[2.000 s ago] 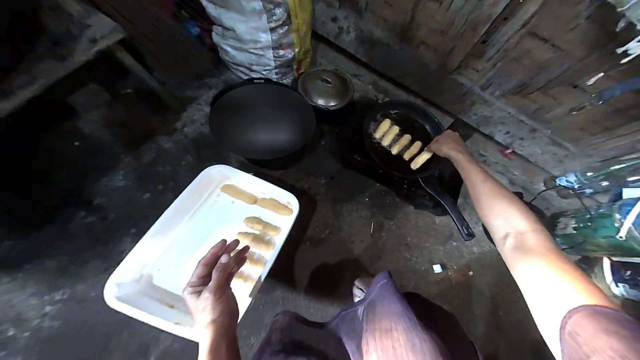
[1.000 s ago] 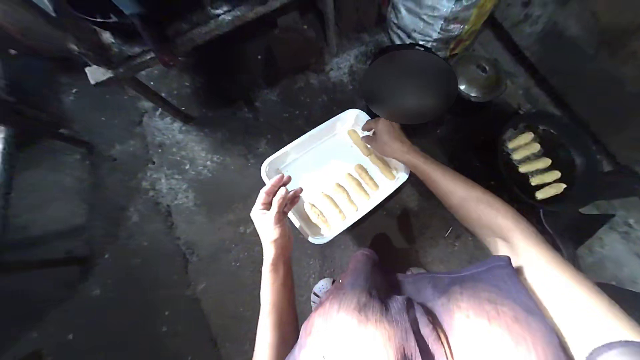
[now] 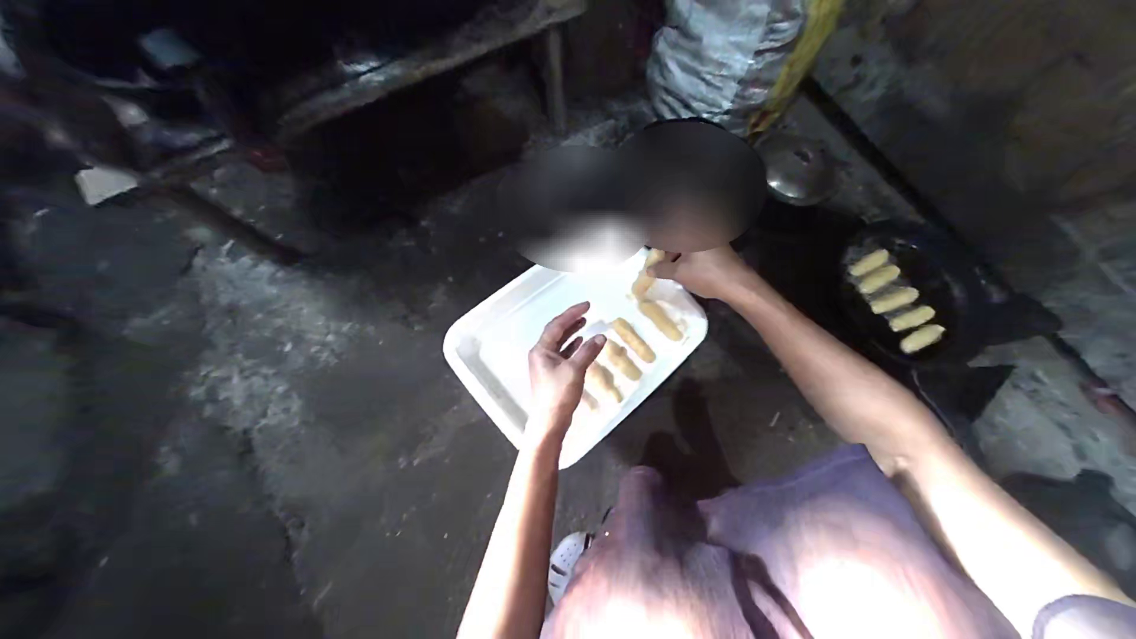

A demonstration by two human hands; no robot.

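Note:
A white plastic tray (image 3: 497, 355) holds several breaded, finger-shaped pieces of food (image 3: 633, 341). Over the middle of the tray hovers my left hand (image 3: 561, 364), fingers spread and curled, with nothing in it. My right hand (image 3: 701, 268) is at the tray's far right corner, its fingertips on one breaded piece (image 3: 645, 277); a blur hides part of that hand. To the right, a black frying pan (image 3: 958, 306) contains several similar pieces (image 3: 894, 300) in a row.
Beyond the tray is a dark round pan (image 3: 701, 177), largely blurred, beside a metal pot lid (image 3: 799, 170). A silvery woven sack (image 3: 728, 62) stands behind them. A wooden bench (image 3: 426, 62) is at the upper left, and a shoe (image 3: 566, 564) shows below the tray.
My right hand was at the frying pan two seconds ago, then moved to the tray, where it remains. My left hand has moved from the tray's near left edge to over its middle. The view has swung.

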